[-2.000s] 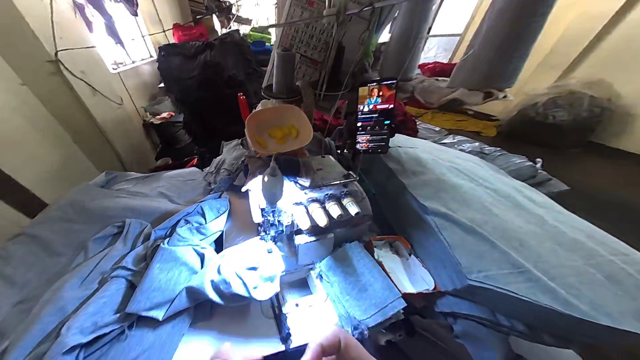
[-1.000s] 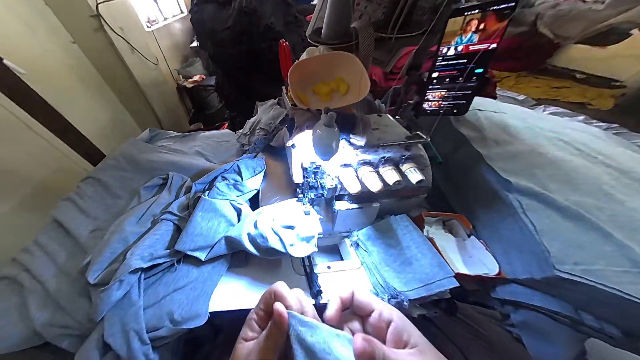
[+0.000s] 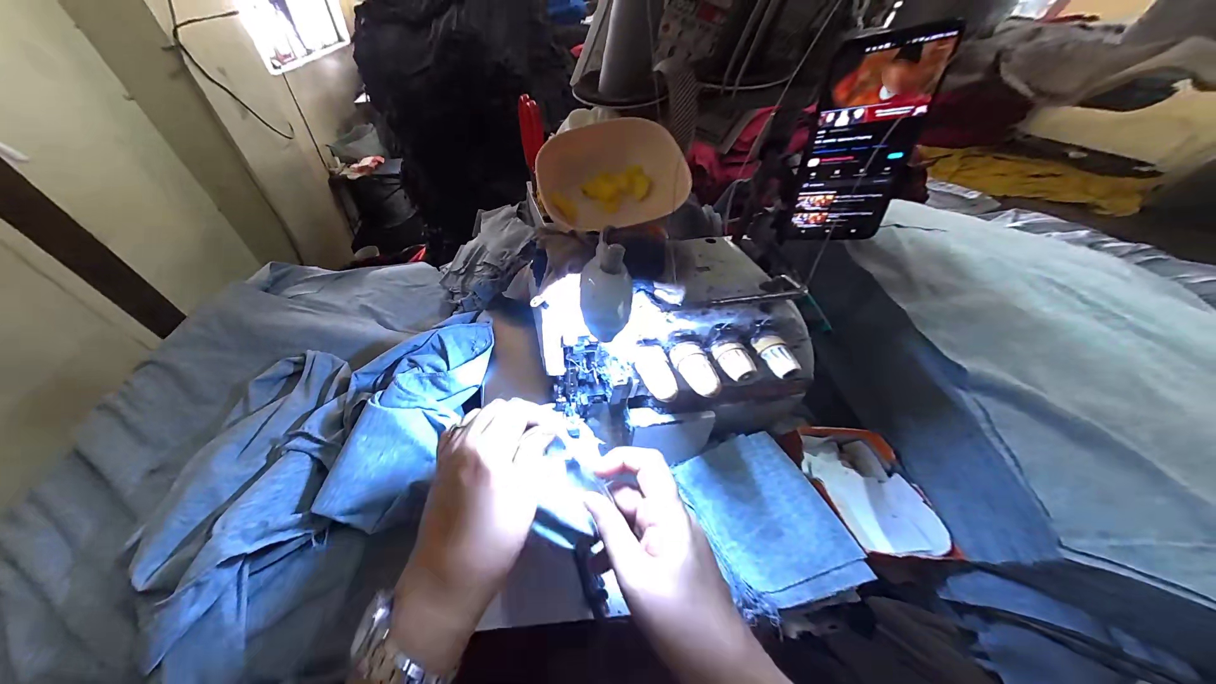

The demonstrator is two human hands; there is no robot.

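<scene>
In front of the needle area of a lit overlock sewing machine [image 3: 594, 370], both my hands hold a small piece of blue fabric [image 3: 562, 508]. My left hand [image 3: 489, 475], with a metal watch at the wrist, lies over the fabric's left side, its fingertips near the presser foot. My right hand [image 3: 651, 522] pinches the right edge between thumb and fingers. Strong light washes out part of the fabric. Just right of my right hand lies a stack of blue fabric pieces [image 3: 774, 518]. A crumpled blue cloth [image 3: 399, 437] lies left of the machine.
An orange-rimmed tray [image 3: 888, 446] with white pieces sits at the right. A pale dish [image 3: 613, 142] with yellow bits is above the machine, by a lamp [image 3: 606, 293]. A phone [image 3: 869, 133] stands behind at right. Large grey-blue cloth [image 3: 1073, 380] spreads along the right side.
My hands have moved forward from the near edge with the small fabric piece, up to the machine's needle area. Between the first two frames, the view moved closer to the machine.
</scene>
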